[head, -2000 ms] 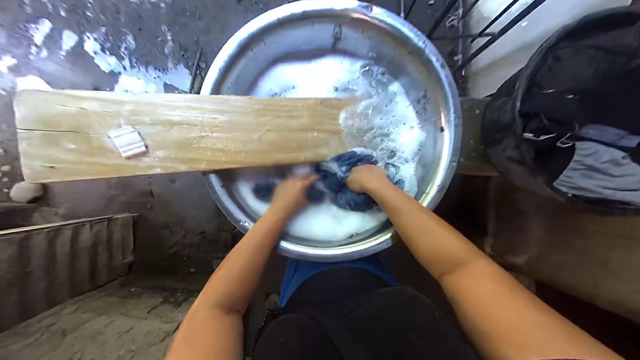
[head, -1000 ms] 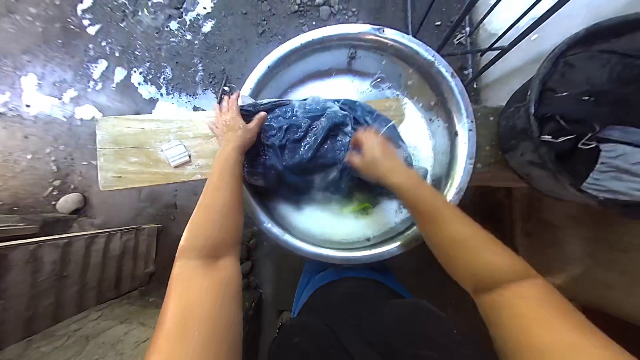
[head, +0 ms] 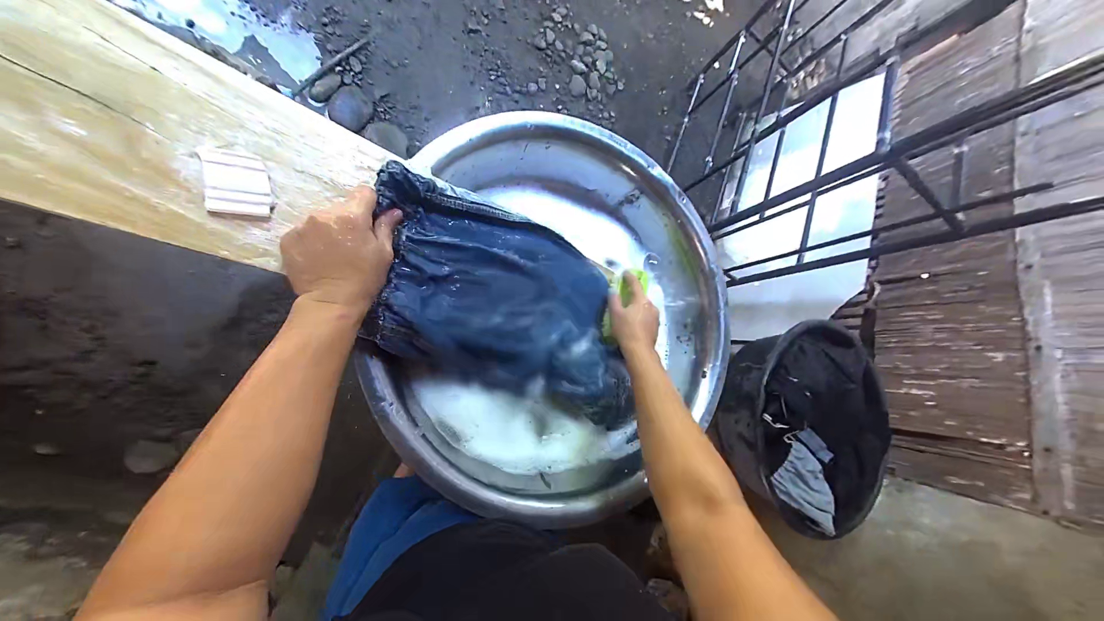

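A wet dark blue denim garment lies over the end of a wooden board and across a round metal basin of sudsy water. My left hand grips the garment's upper left edge, resting on the board. At the garment's right side my right hand holds a green scrub brush or similar scrubber, partly hidden by the fingers. The lower part of the cloth is blurred. A ridged white bar, perhaps soap, lies on the board left of my left hand.
Right of the basin stands a black bucket with dark cloth and a grey cloth inside. A black metal rack reaches in from the upper right, before a wooden plank wall. Stones lie on the wet ground beyond the board.
Two seconds ago both hands were on the cloth low in the basin; now the garment is spread over the board's end. The green scrubber, loose in the suds one second ago, is in my right hand. The view has shifted.
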